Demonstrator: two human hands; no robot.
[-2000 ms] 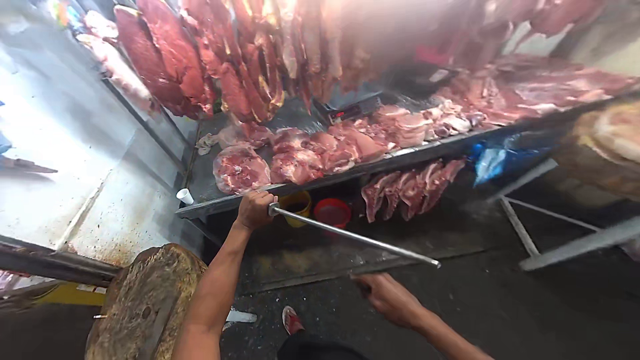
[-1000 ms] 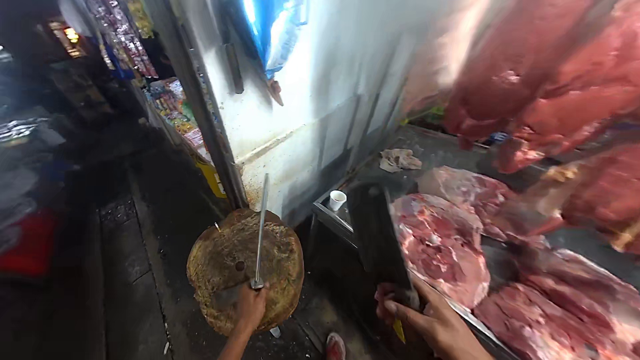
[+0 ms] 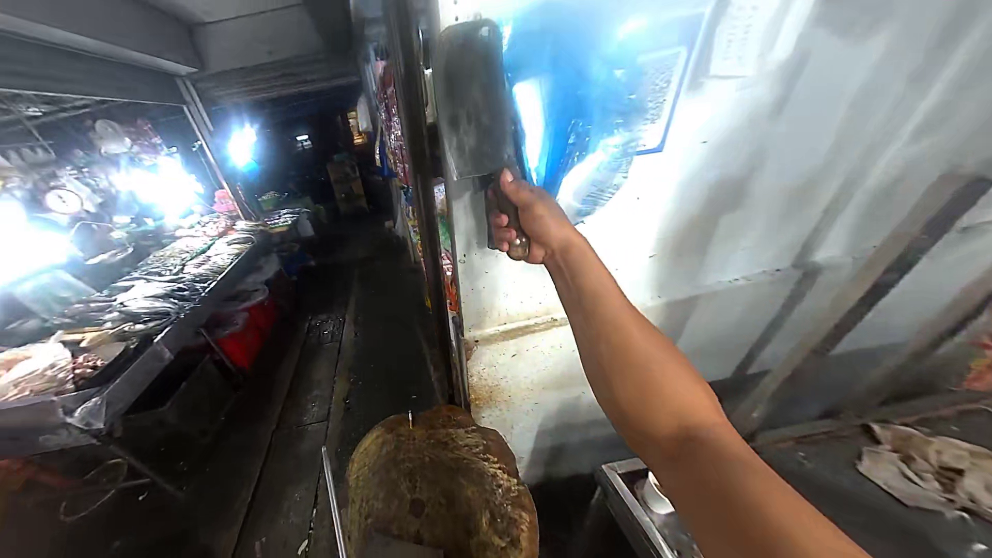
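My right hand point(image 3: 527, 221) is raised in front of the white wall, closed on the handle of a broad dark cleaver point(image 3: 474, 101), its blade pointing up beside a blue plastic bag point(image 3: 542, 101). Below stands a round wooden chopping block point(image 3: 442, 480) with a rough, worn top. Left of the block a thin metal rod point(image 3: 333, 500) rises from the bottom edge. My left hand is out of the frame. Part of a dark flat thing lies at the block's lower edge; what it is cannot be told.
A stall counter with fish point(image 3: 155, 294) runs along the left, with red containers point(image 3: 244, 329) beneath. A dark walkway point(image 3: 372, 310) lies between it and the wall's post point(image 3: 426, 201). At lower right are a metal-edged table point(image 3: 632, 511), a white cup point(image 3: 657, 494) and a crumpled cloth point(image 3: 930, 469).
My right hand has lifted the cleaver from beside the meat table up to the wall. My left hand has dropped out of view. The view has swung left.
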